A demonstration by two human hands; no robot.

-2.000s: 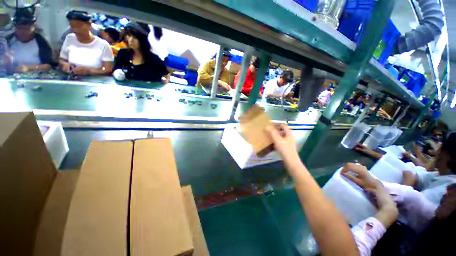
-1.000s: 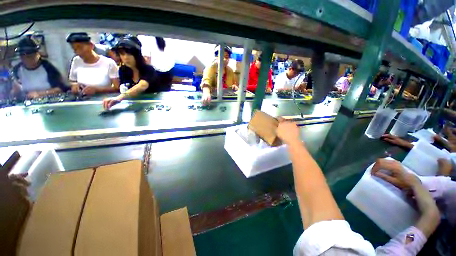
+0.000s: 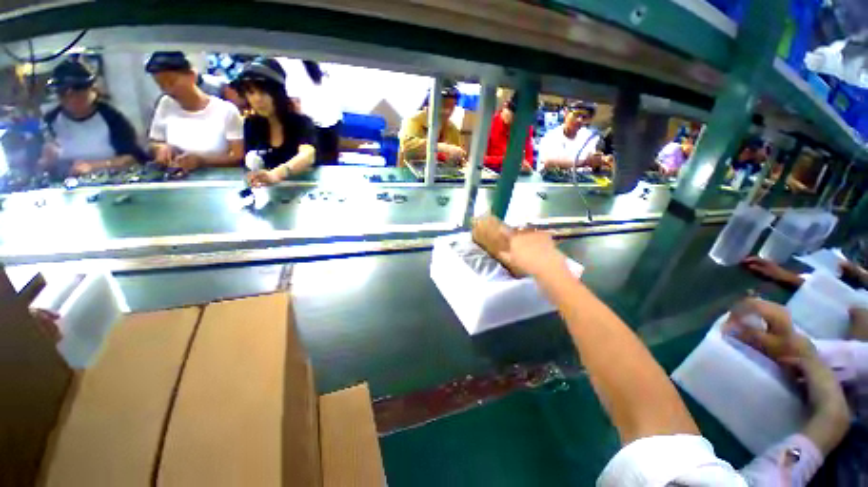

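My right hand (image 3: 528, 251) reaches in from the lower right, shut on a small plain brown accessory box (image 3: 492, 235). The box is tilted, low in the top of a white foam tray (image 3: 504, 302). Clear film-like wrapping shows in the tray beside it. My hand hides the right part of the box and some of the tray's hollows. The tray sits on the dark green conveyor belt (image 3: 381, 314). My left hand is not recognisable in view.
Brown cartons (image 3: 233, 380) fill the lower left. Behind them, partial fingers, owner unclear, touch another foam tray (image 3: 95, 319). At right, a neighbour's hand (image 3: 766, 328) rests on a foam block (image 3: 738, 390). A green post (image 3: 700, 176) stands beyond my forearm.
My right hand has lowered the box into the foam tray and its tilt has flattened. The view has shifted. At far left, the fingers and foam tray show more clearly behind the cartons.
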